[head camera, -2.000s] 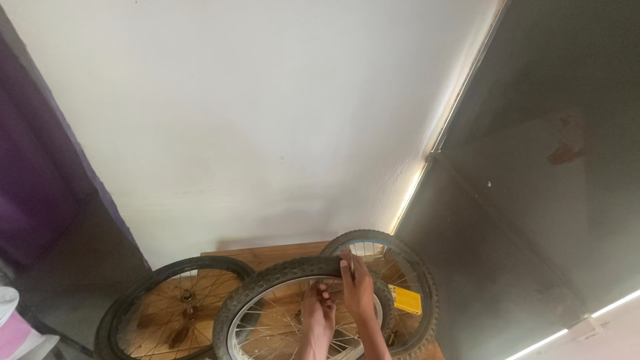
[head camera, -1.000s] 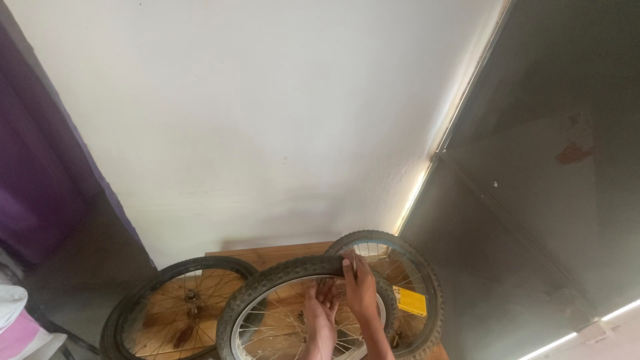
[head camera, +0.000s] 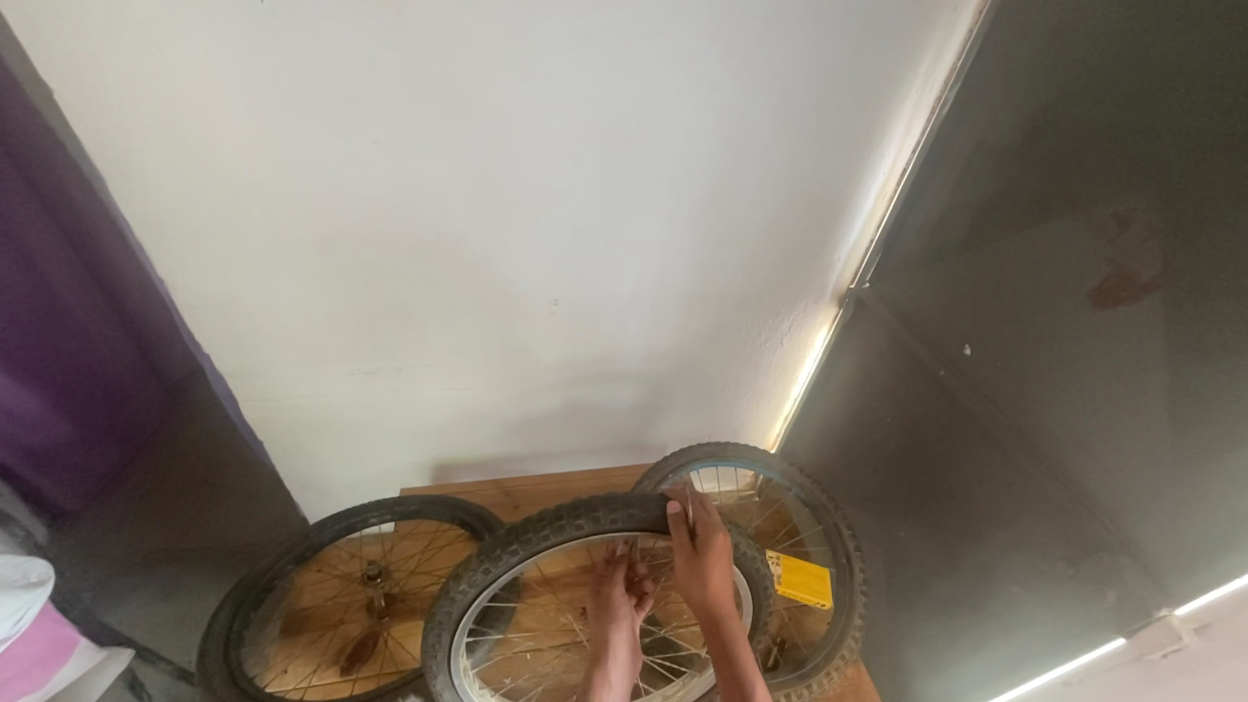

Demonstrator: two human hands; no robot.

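A bicycle wheel with a knobby black tyre [head camera: 468, 575] and a silver rim stands tilted at the bottom centre. My right hand [head camera: 702, 561] grips the top right of that tyre, its fingers over the tread. Inside the rim, among the spokes near its upper part, is my left hand [head camera: 619, 595], with bent fingers; whether it pinches a spoke or something small cannot be told. To the left lies a second spoked wheel with a black tyre [head camera: 219, 619]. Behind on the right is a third wheel with a knobby tyre [head camera: 848, 546], and a yellow card [head camera: 799, 580] bearing writing shows at its spokes.
The wheels are on a wooden table [head camera: 546, 486] against a white wall [head camera: 507, 244]. A dark metal panel [head camera: 1024, 390] rises close on the right. At the left hang a purple curtain [head camera: 78, 322] and, lower, a white and pink bag [head camera: 49, 624].
My left hand's fingers have shifted slightly among the spokes. My right hand remains on the tyre's upper right.
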